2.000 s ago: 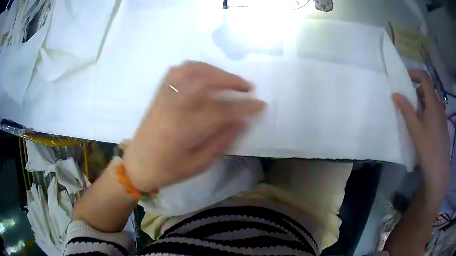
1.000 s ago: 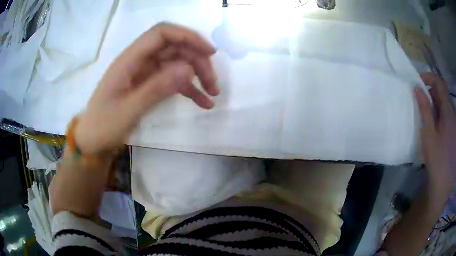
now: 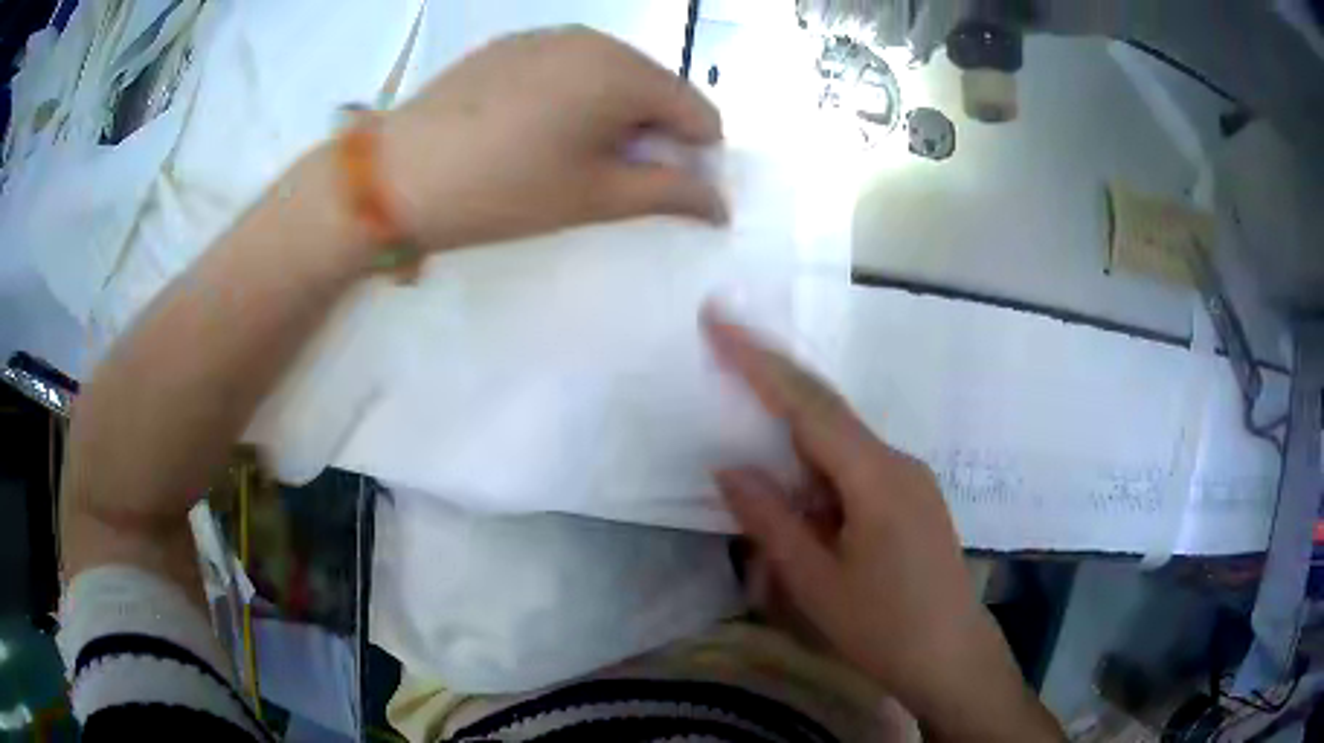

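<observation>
A white fabric panel [image 3: 566,363] lies over the table's front edge in front of me, blurred in places. My left hand [image 3: 581,138], with an orange wristband, pinches cloth at the panel's upper right, just left of the lamp-lit machine bed. My right hand [image 3: 871,537] is at the panel's right edge, blurred, with the cloth between its thumb and fingers. The machine's needle plate [image 3: 860,84] and a small round metal part [image 3: 931,134] show uncovered.
A tan tag [image 3: 1154,232] and a thin metal tool [image 3: 1231,327] lie right of the bed. The table edge bears a printed scale [image 3: 1045,486]. White cloth pieces [image 3: 218,131] cover the left side. A yellow tube frame [image 3: 244,581] stands lower left.
My right hand has moved left with the panel's right edge, uncovering the bed and printed scale. My left hand has moved up and right and closed on the cloth.
</observation>
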